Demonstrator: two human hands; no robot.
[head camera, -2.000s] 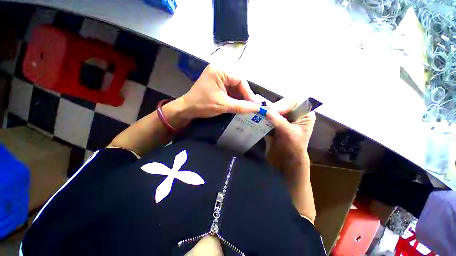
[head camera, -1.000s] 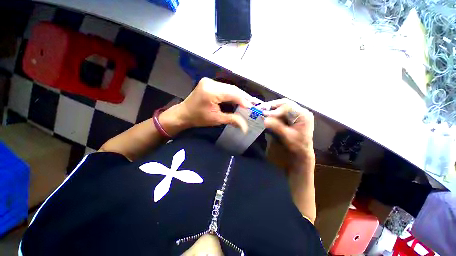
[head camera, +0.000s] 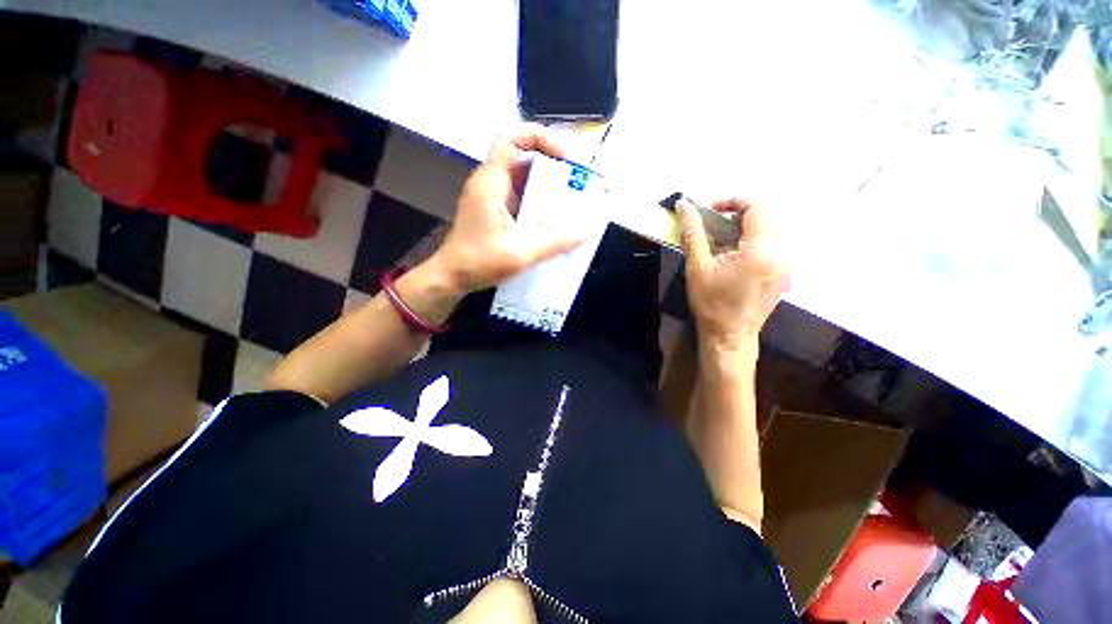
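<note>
My left hand (head camera: 494, 226) holds a white retail box (head camera: 545, 262) with a small blue print near its upper end, at the table edge above my lap. The thumb lies across the box face and the fingers are behind its upper left edge. My right hand (head camera: 732, 274) is to the right of the box, apart from it, and holds a small flat strip (head camera: 717, 223) with a dark tip between thumb and fingers. What the strip is cannot be told.
A black smartphone (head camera: 568, 59) lies on the white table (head camera: 756, 110) beyond my left hand. A tangled cable pile (head camera: 976, 49) is at the upper right, blue-and-white boxes (head camera: 388, 12) at the top left. Red stools (head camera: 116, 128), a blue crate (head camera: 46, 439) and an open carton (head camera: 823, 482) stand below.
My hands have moved apart. The left has raised the box towards the phone and shows its full face. The right has let go of the box end and moved right with the strip.
</note>
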